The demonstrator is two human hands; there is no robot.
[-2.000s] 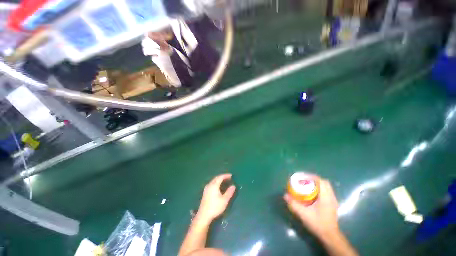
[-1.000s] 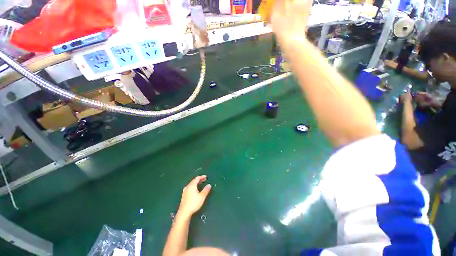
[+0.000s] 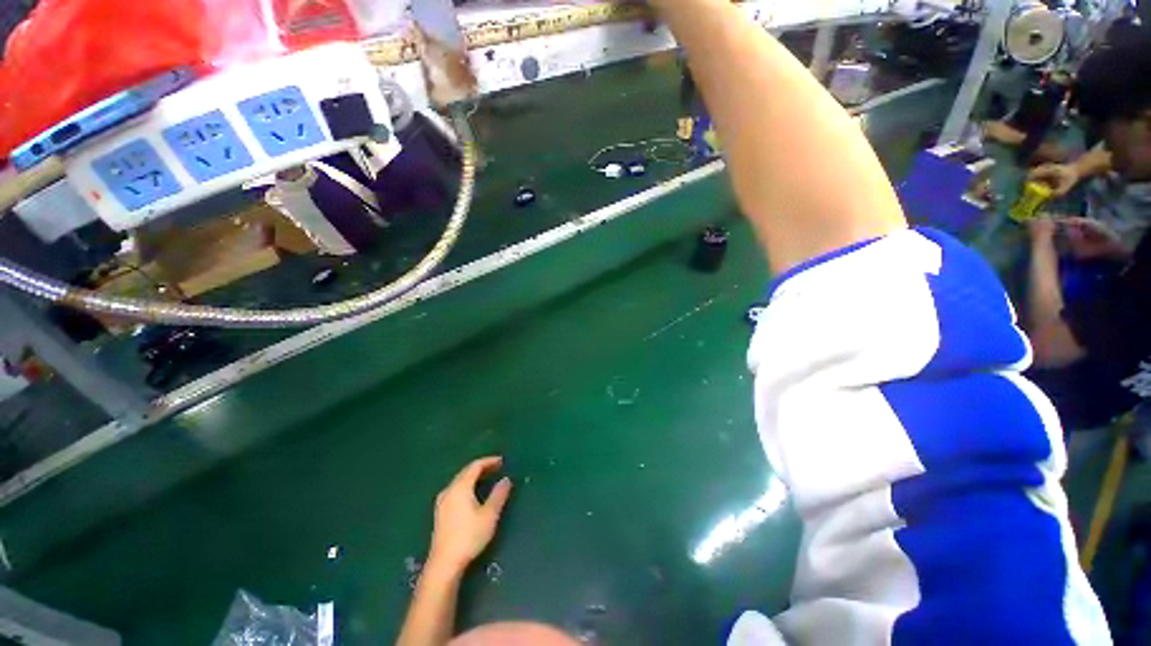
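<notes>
My left hand (image 3: pixel 467 515) rests over the green bench (image 3: pixel 606 416) at the lower middle, fingers apart and holding nothing. My right arm reaches up and forward to the shelf at the top. The right hand is cut off by the top edge, and the can is out of view. A black cylindrical unit (image 3: pixel 711 247) stands on the bench beyond the middle. The small round part (image 3: pixel 756 314) shows only in part beside my sleeve. Tiny metal rings (image 3: pixel 494 572) lie near my left wrist.
A clear plastic bag (image 3: pixel 268 622) lies at the bottom left. A white power strip (image 3: pixel 208 145) and a metal hose (image 3: pixel 316 313) hang at the upper left. A rail (image 3: pixel 505 249) crosses behind the bench. Another person's hands (image 3: pixel 1060 234) work at the right.
My right hand has gone from the bench, where it held the orange can, up to the shelf and out of the picture. My left hand stays open. The camera view has tilted up.
</notes>
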